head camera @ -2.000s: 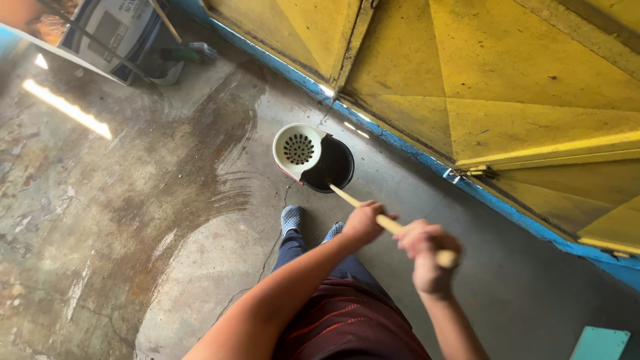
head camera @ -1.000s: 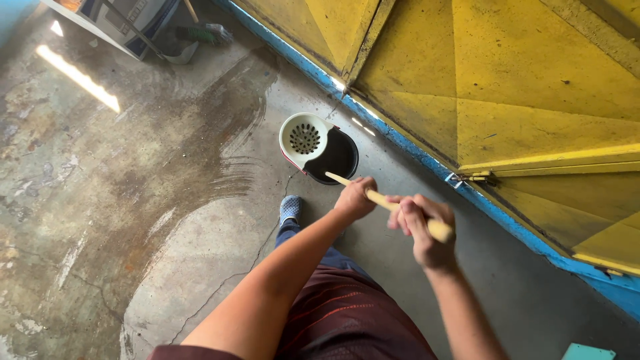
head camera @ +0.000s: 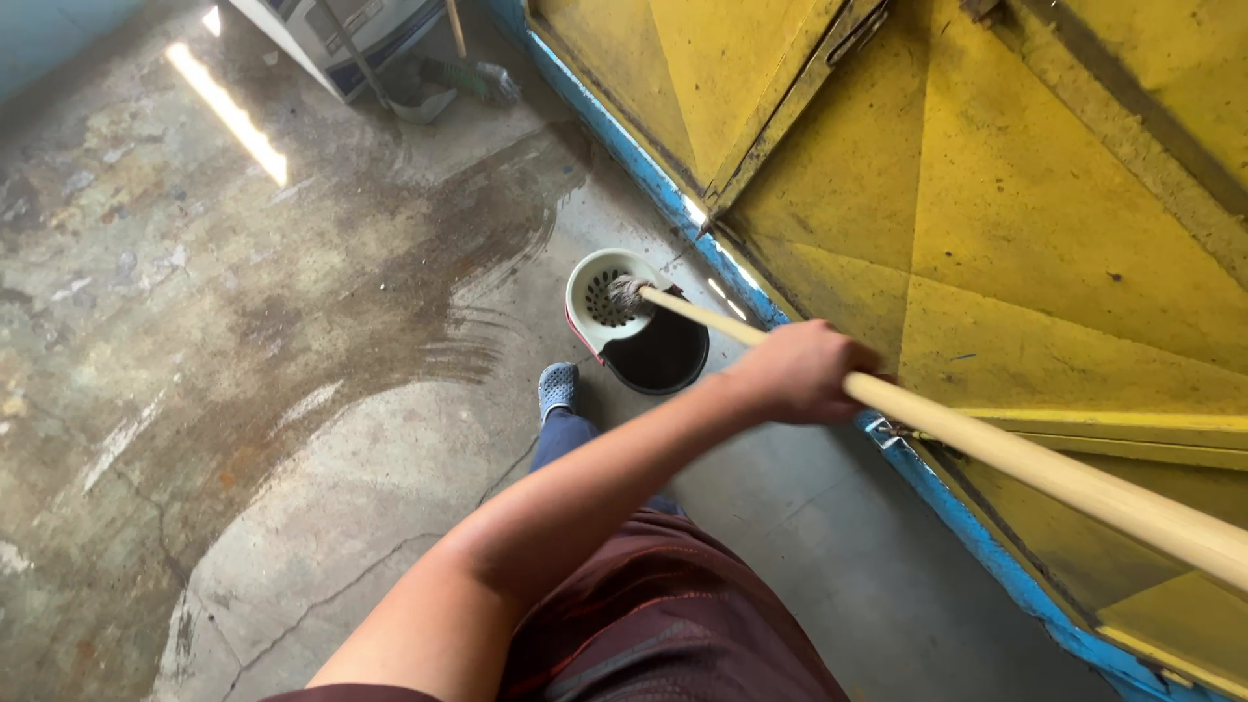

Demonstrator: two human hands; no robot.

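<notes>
My left hand [head camera: 814, 372] grips the wooden handle of a string mop [head camera: 985, 446], which slants from the bucket out past the right edge of the view. The grey mop head [head camera: 628, 292] is at the perforated white wringer basket [head camera: 588, 283], set in the upper left part of a mop bucket [head camera: 665, 349]. The open part of the bucket looks black inside, and a red piece shows along its left side. My right hand is out of view.
A yellow metal door [head camera: 829, 205] with a blue bottom frame [head camera: 624, 146] stands beyond the bucket. A broom head [head camera: 473, 80], a dustpan [head camera: 421, 101] and a white box [head camera: 336, 39] are at the top left. The concrete floor [head camera: 322, 409] has dark wet-looking streaks.
The mop has come up out of the bucket's dark part, and its head is now at the wringer basket. My left hand has moved right with the handle; my right hand has left the view.
</notes>
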